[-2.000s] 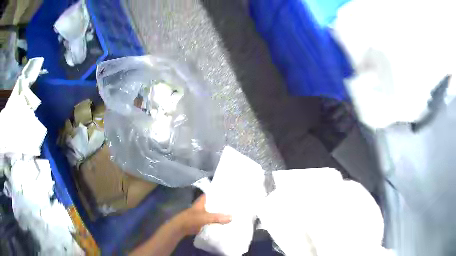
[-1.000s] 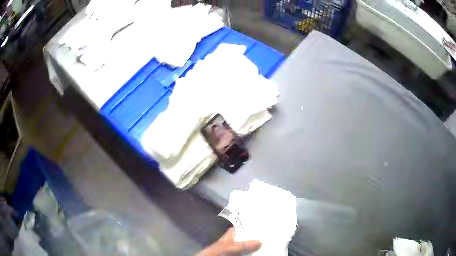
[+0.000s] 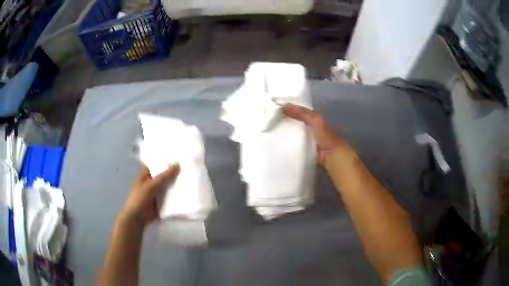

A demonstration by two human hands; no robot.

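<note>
My left hand (image 3: pixel 146 195) holds a bundle of white fabric pieces (image 3: pixel 187 167) over the left middle of the grey table, thumb on top. My right hand (image 3: pixel 321 131) has its fingers on a crumpled white piece (image 3: pixel 259 109) at the upper part of a long white stack (image 3: pixel 279 165). Whether the right fingers grip that piece is blurred. The stack lies lengthwise in the middle of the table. Its near end shows several layers.
The grey table (image 3: pixel 234 257) has a thin white strip (image 3: pixel 435 151) on its right. A blue crate (image 3: pixel 127 36) stands beyond the far left edge. White pieces (image 3: pixel 44 220) lie at the left edge beside a blue tray (image 3: pixel 42 166). The iron (image 3: pixel 455 246) is at the lower right.
The view has turned from the floor bag and left heap to the grey table. My left hand still holds white pieces, now over the table. My right hand has come into view at the stack.
</note>
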